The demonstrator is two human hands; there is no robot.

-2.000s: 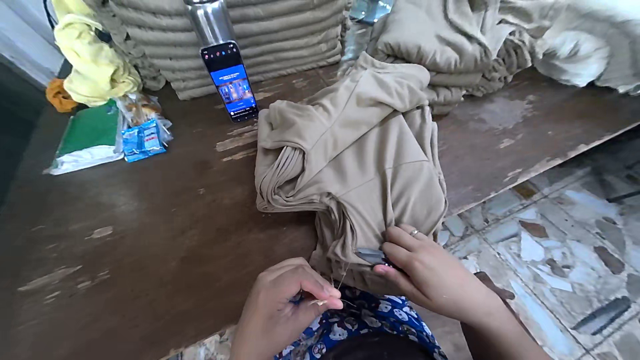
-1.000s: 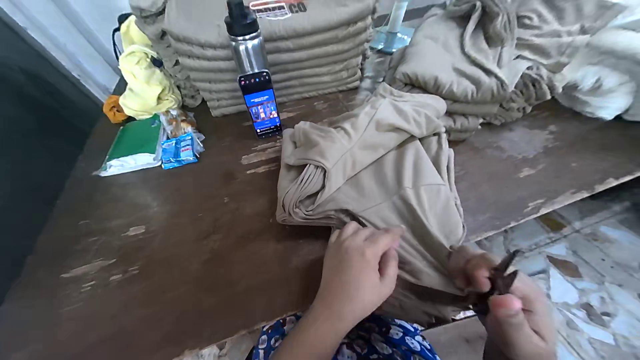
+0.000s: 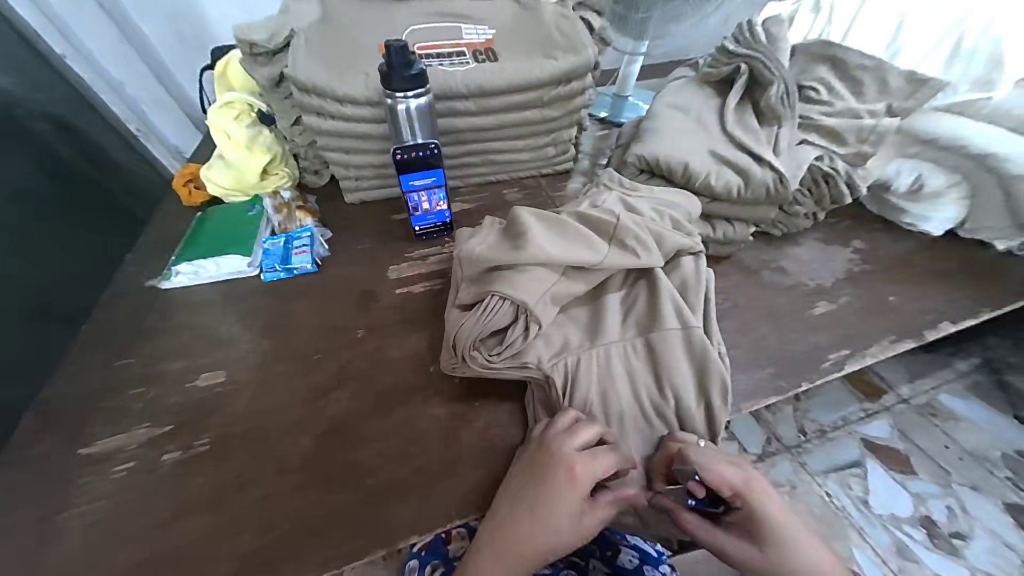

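Observation:
A stack of tan fabric garments (image 3: 608, 320) lies on the brown wooden table, its near end hanging at the table's front edge. My left hand (image 3: 572, 472) rests on that near end, fingers curled on the cloth; whether it pinches the fabric is hard to tell. Just right of it, my right hand (image 3: 712, 496), with a ring on one finger, holds a small dark metal tool (image 3: 704, 494), which looks like thread snips and is mostly covered by the fingers. The two hands nearly meet over the cloth.
Behind stand a phone (image 3: 424, 192), a steel bottle (image 3: 410, 104) and a folded tan shirt stack (image 3: 448, 120). More tan garments (image 3: 712, 152) lie back right, near a fan base (image 3: 622, 104). At left are yellow cloth (image 3: 244, 144), a green-and-white packet (image 3: 218, 240) and a blue packet (image 3: 290, 254).
My left hand has come down onto the garment's near end. My right hand has moved left to meet it, and the tool's open blades seen a second ago are now mostly hidden.

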